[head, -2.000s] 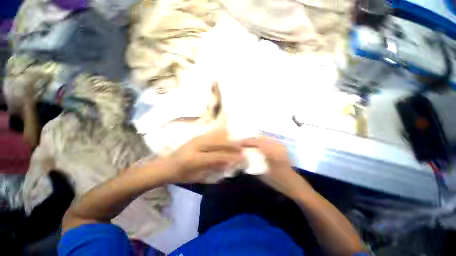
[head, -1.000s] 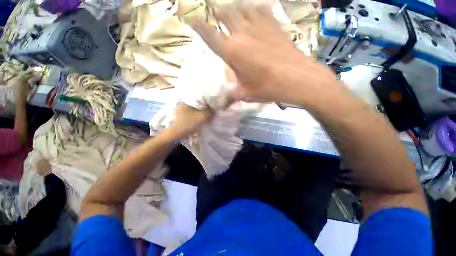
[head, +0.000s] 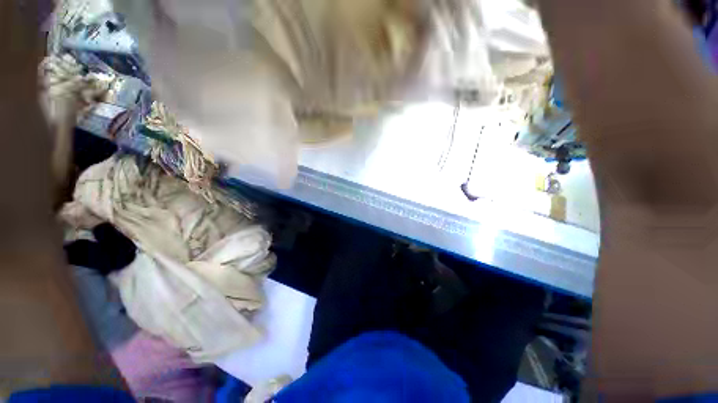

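A cream and beige garment (head: 346, 59) hangs blurred across the top of the view, above the white table (head: 512, 236) with its ruler strip and blue edge. Its pale left part hangs down to the table's front edge. My two forearms rise very large and blurred along the left and right sides. Both hands are beyond the top of the picture, so their hold on the cloth is hidden. Small metal parts of the sewing machine (head: 563, 153) show beside my right forearm.
A bundle of cream cords (head: 185, 157) hangs over the table's left part. Crumpled cream cloth (head: 189, 275) lies below it, left of my lap. A white surface (head: 275, 330) and another person's pink clothing (head: 157, 366) are at the lower left.
Both arms have lifted and spread to the picture's sides, and my hands have left the view. The garment has risen from the table's front edge, uncovering the white tabletop and ruler strip.
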